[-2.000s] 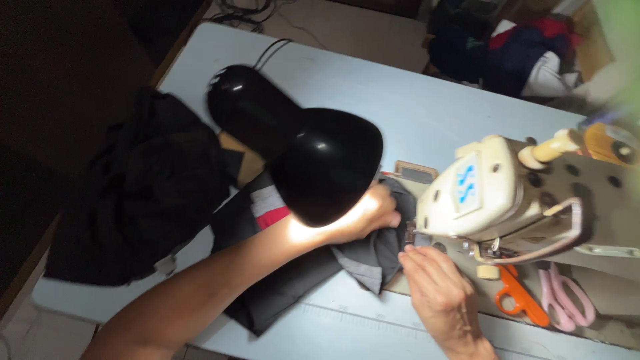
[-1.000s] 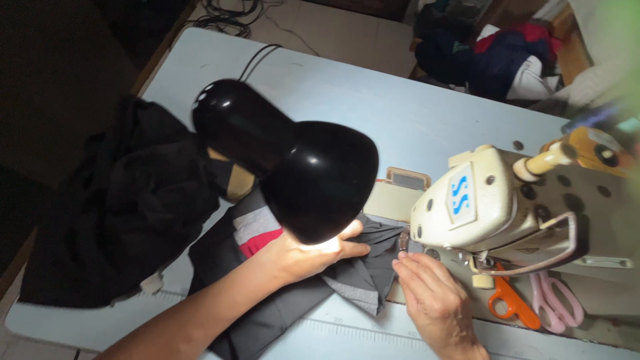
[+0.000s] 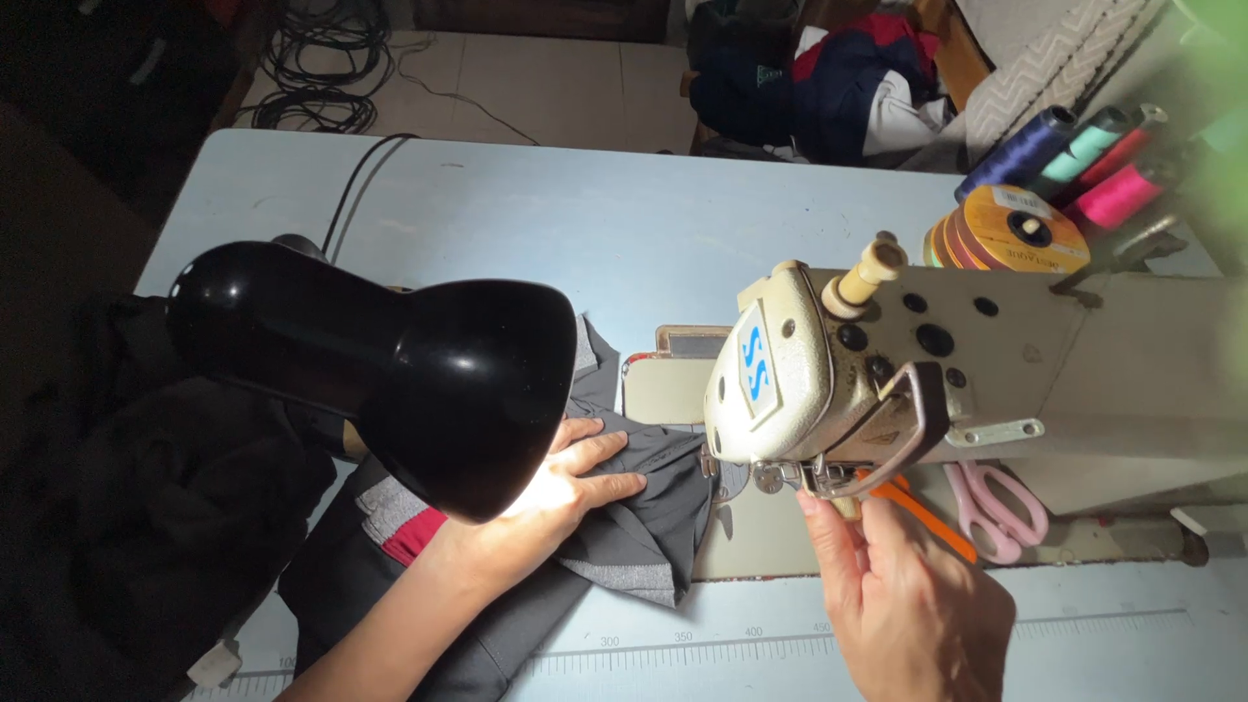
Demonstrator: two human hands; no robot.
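My left hand (image 3: 556, 497) lies with spread fingers on a dark garment (image 3: 648, 502) with grey and red bands, pressing it down beside the needle area. The garment's edge reaches the presser foot (image 3: 712, 460) of an industrial sewing machine (image 3: 780, 361). My right hand (image 3: 907, 595) is at the front of the machine head, thumb and fingers around a small cream-coloured knob (image 3: 846, 507) below it. Just behind those fingers lies an orange-handled tool (image 3: 921, 517). A black lamp (image 3: 468, 380) hangs over the cloth and hides part of my left hand.
Pink-handled scissors (image 3: 994, 512) lie under the machine arm. Thread cones (image 3: 1014, 151) and a ribbon spool (image 3: 1024, 229) stand at the back right. Dark cloth (image 3: 146, 468) is heaped at the left. A ruler scale (image 3: 682, 655) runs along the table's front. Clothes (image 3: 838, 88) are piled beyond the table.
My right hand has left the cloth's edge by the presser foot and moved right to the small knob. My left hand has stayed on the garment, fingers now more spread. The view has shifted.
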